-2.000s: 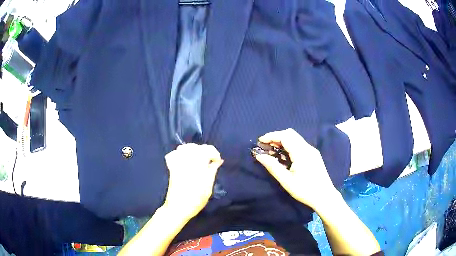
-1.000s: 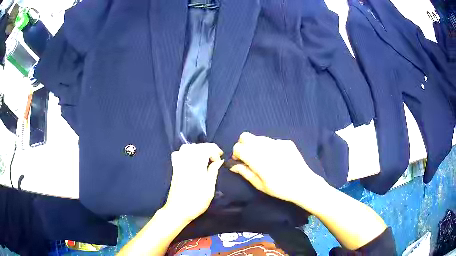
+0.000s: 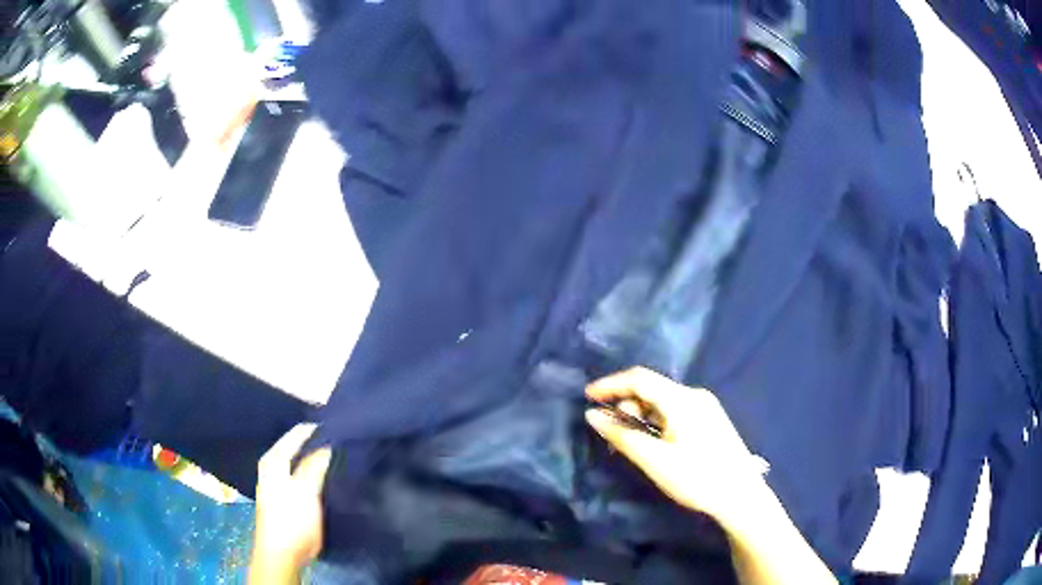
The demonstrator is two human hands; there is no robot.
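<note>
A navy blazer (image 3: 491,217) fills the middle of the head view, slanted, its front opening showing shiny blue lining (image 3: 674,297). My left hand (image 3: 291,491) grips the blazer's lower corner at the lower left. The lower front is turned so that more lining shows between my hands. My right hand (image 3: 674,440) is over the opening near the lower edge, with thumb and fingers around a small dark tool (image 3: 635,418), perhaps thread snips. Whether it also touches the cloth is not clear. The image is blurred.
A black smartphone (image 3: 257,166) lies on the white tabletop (image 3: 274,303) at the left. Cluttered items stand at the upper left. Other navy garments (image 3: 971,377) lie at the right. Dark cloth (image 3: 149,354) hangs along the table's left front edge, above blue floor (image 3: 171,514).
My left hand has moved from the centre to the blazer's lower left corner, lifting and folding that front. My right hand has moved slightly right and down. The view has shifted and tilted.
</note>
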